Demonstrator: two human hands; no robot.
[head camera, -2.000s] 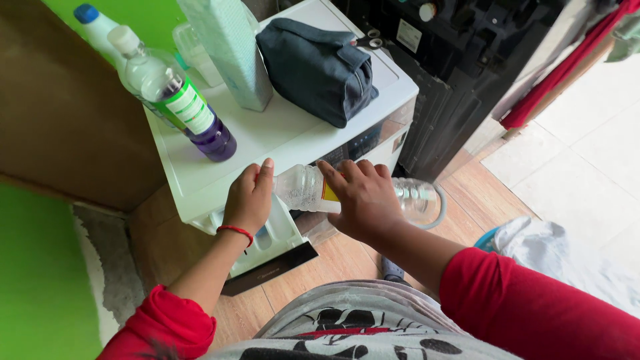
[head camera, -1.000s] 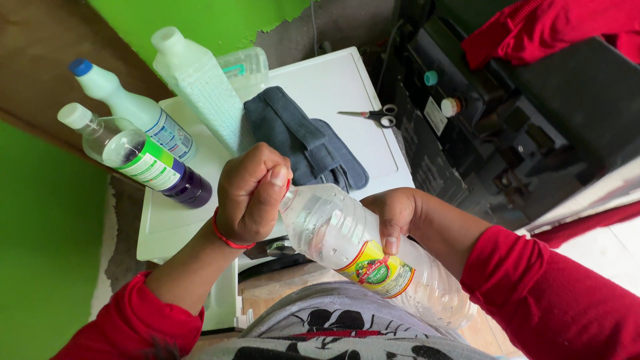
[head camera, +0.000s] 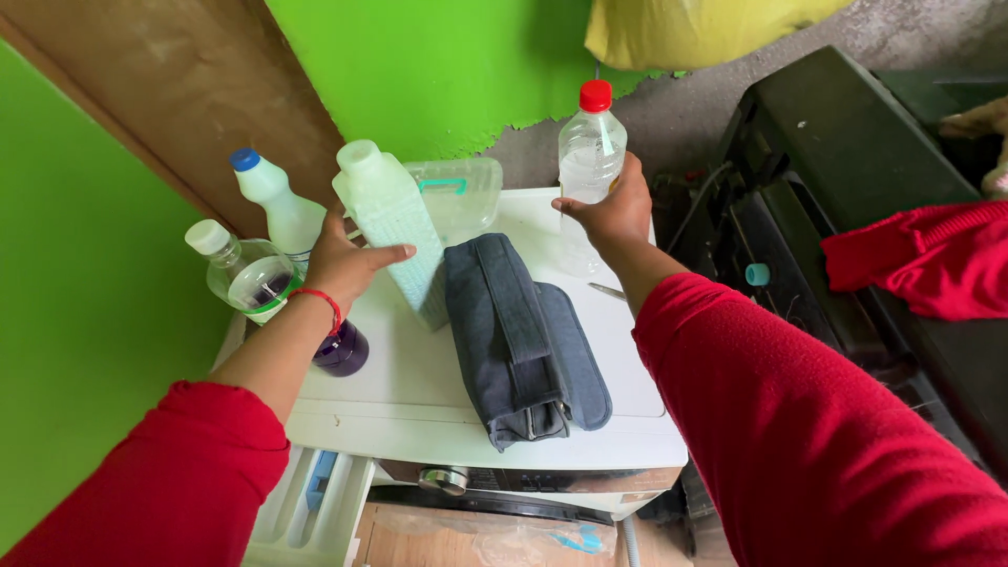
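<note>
My right hand (head camera: 613, 206) is wrapped around a clear plastic bottle (head camera: 591, 161) with a red cap, upright at the back right of the white washing machine's top (head camera: 370, 409). My left hand (head camera: 346, 264) is at a tall pale green bottle (head camera: 398, 228), thumb across its front; the fingers are partly hidden, so a grip cannot be made out. Beside that hand stand a white bottle with a blue cap (head camera: 272, 197) and a clear bottle of purple liquid (head camera: 343, 350), partly behind my wrist. A dark blue fabric bag (head camera: 500, 339) lies between my arms.
The detergent drawer (head camera: 354, 504) is pulled out at the front left. A clear plastic container (head camera: 465, 197) sits at the back. Scissors (head camera: 606, 291), partly hidden, lie by my right forearm. To the right are a black appliance (head camera: 850, 142) and red cloth (head camera: 929, 256).
The clear bottle, held in both hands before, now stands at the back right in my right hand only. My left hand has left it and moved to the pale green bottle. The view has shifted.
</note>
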